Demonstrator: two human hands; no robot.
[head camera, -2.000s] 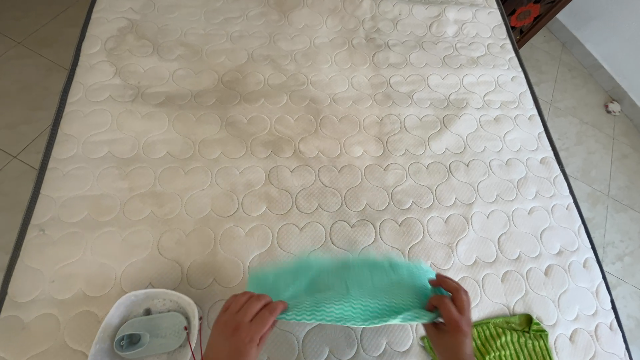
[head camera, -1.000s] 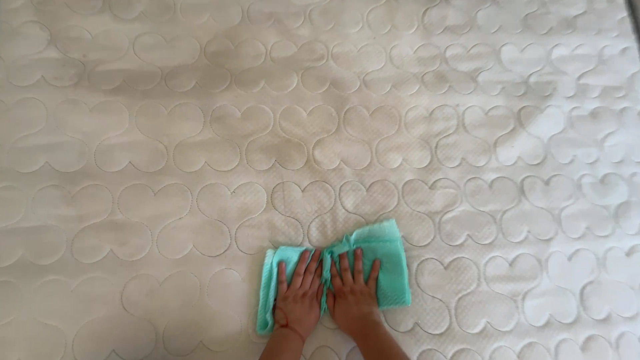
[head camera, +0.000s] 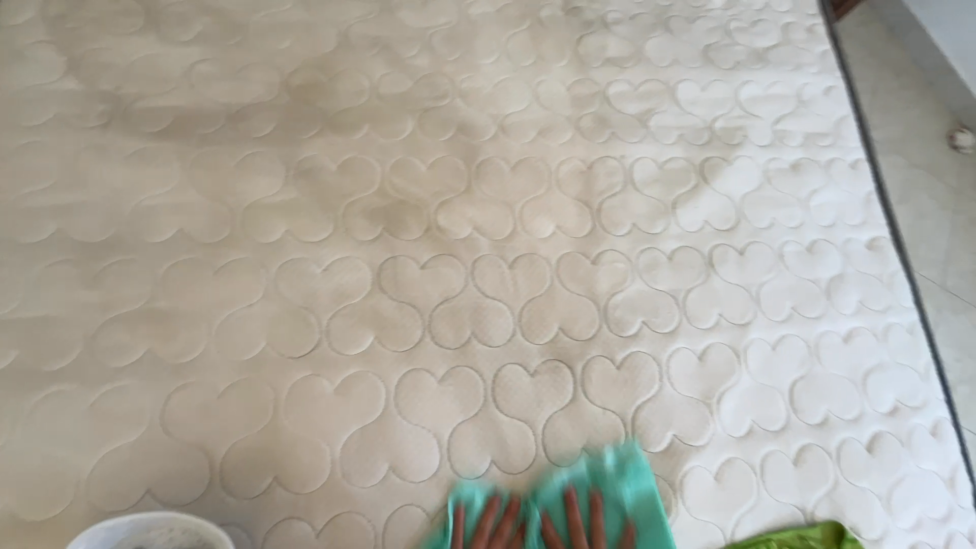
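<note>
A teal cloth (head camera: 627, 488) lies on the quilted white mattress (head camera: 534, 297) at the bottom of the head view. My left hand (head camera: 492, 524) rests with spread fingers on its left part. Close beside it, my right hand (head camera: 585, 522) presses flat on the right part, fingers apart. The cloth is bunched between the two hands. Only the fingers and part of each hand show; the wrists are below the frame.
A white tub (head camera: 152, 526) with whitish contents is cut off at the lower left. A green cloth (head camera: 808, 537) lies at the bottom right. The mattress's dark edge (head camera: 884, 191) runs down the right, beside a tiled floor (head camera: 915, 221) with a small object (head camera: 961, 139) on it.
Two seconds ago both hands held the teal cloth stretched by its ends; since then it has been laid on the mattress, with both hands flat on it. The view has shifted.
</note>
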